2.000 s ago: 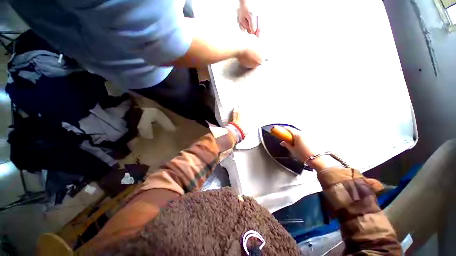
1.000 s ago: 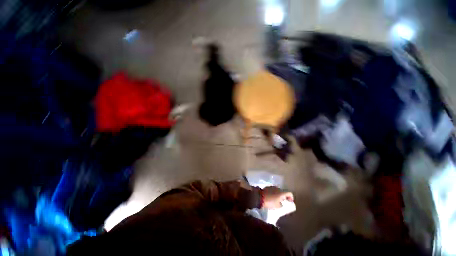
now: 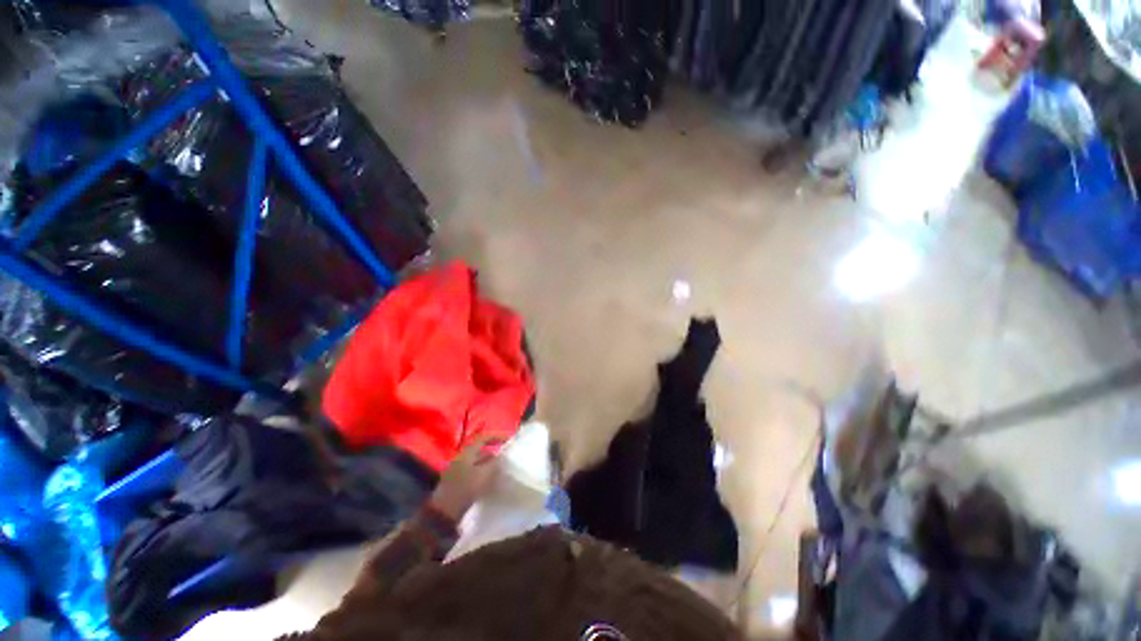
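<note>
My left hand is low in the picture, left of centre, in front of my brown clothing. It holds white fabric that hangs beside and below the fingers. The hand is slightly blurred, and the exact finger grip is unclear. My right hand is out of the picture.
Red cloth lies just beyond my left hand. A blue rack frame with shiny black bagged bundles stands left. Black cloth lies on the floor. Dark garments hang at the top, a blue container stands right.
The view has turned from the white table, the iron and the other person to the aisle. My right hand has left the iron and the picture. My left hand now holds white fabric.
</note>
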